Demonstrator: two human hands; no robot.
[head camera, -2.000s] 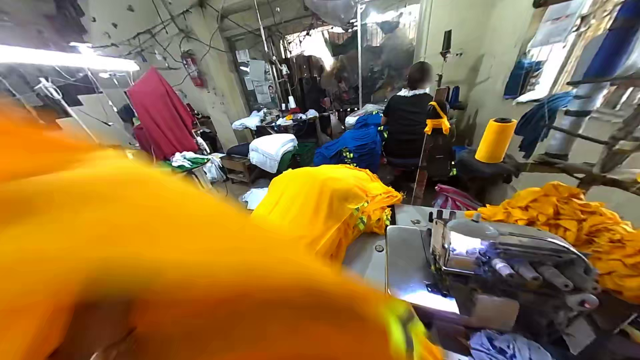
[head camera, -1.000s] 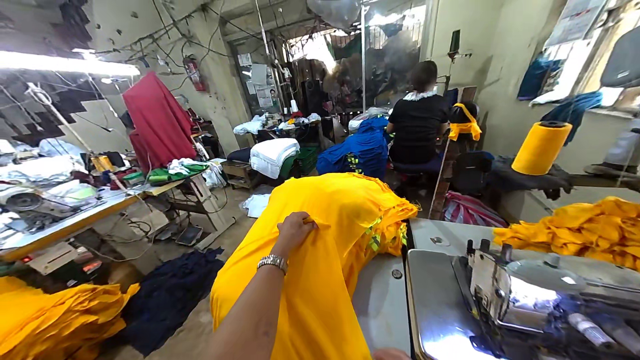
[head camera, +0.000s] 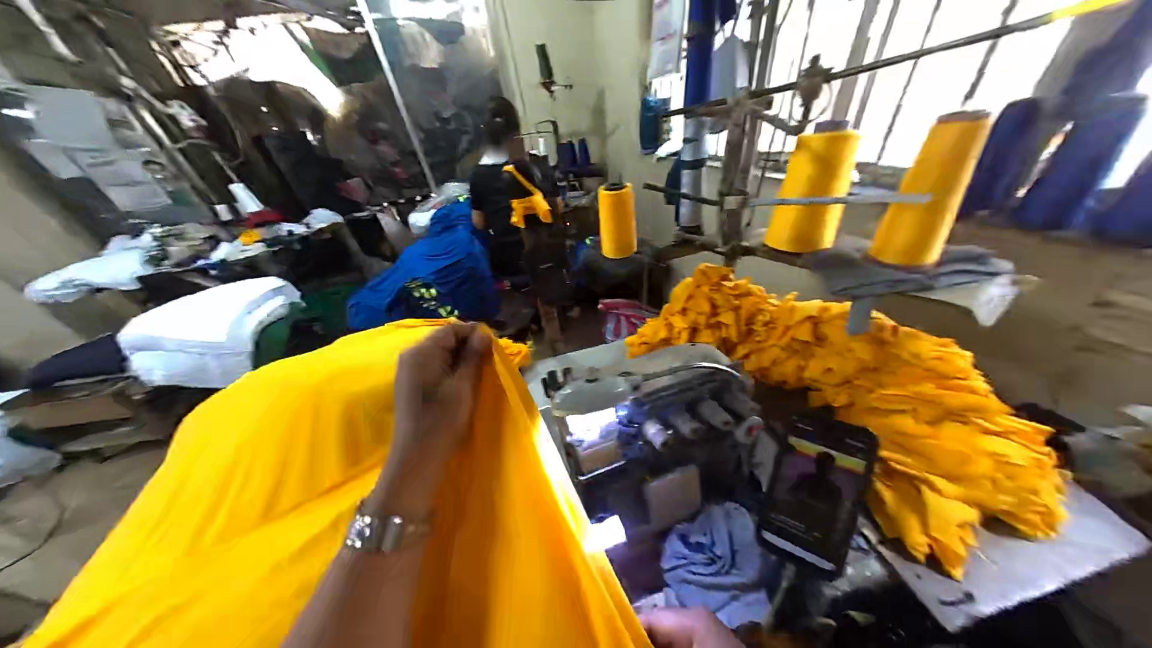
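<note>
My left hand (head camera: 445, 373), with a metal-banded watch on its wrist, pinches the upper edge of a yellow cloth (head camera: 490, 531) and holds it raised. The cloth hangs down below it, in front of more yellow fabric (head camera: 270, 450) heaped at the left. Only a part of my right hand (head camera: 688, 627) shows at the bottom edge, close to the lower border of the cloth; its fingers are hidden. Just right of the cloth stands an overlock sewing machine (head camera: 648, 409) with its lamp lit.
A phone (head camera: 819, 490) stands right of the machine, near a crumpled light-blue cloth (head camera: 718, 562). Yellow cut pieces (head camera: 864, 387) are piled at the right. Yellow thread cones (head camera: 813, 187) sit on a rack behind. A person (head camera: 504, 198) is beyond a blue fabric heap (head camera: 436, 270).
The view has turned to the right. My left hand, which lay on the yellow heap one second ago, now holds a cloth edge up beside the sewing machine.
</note>
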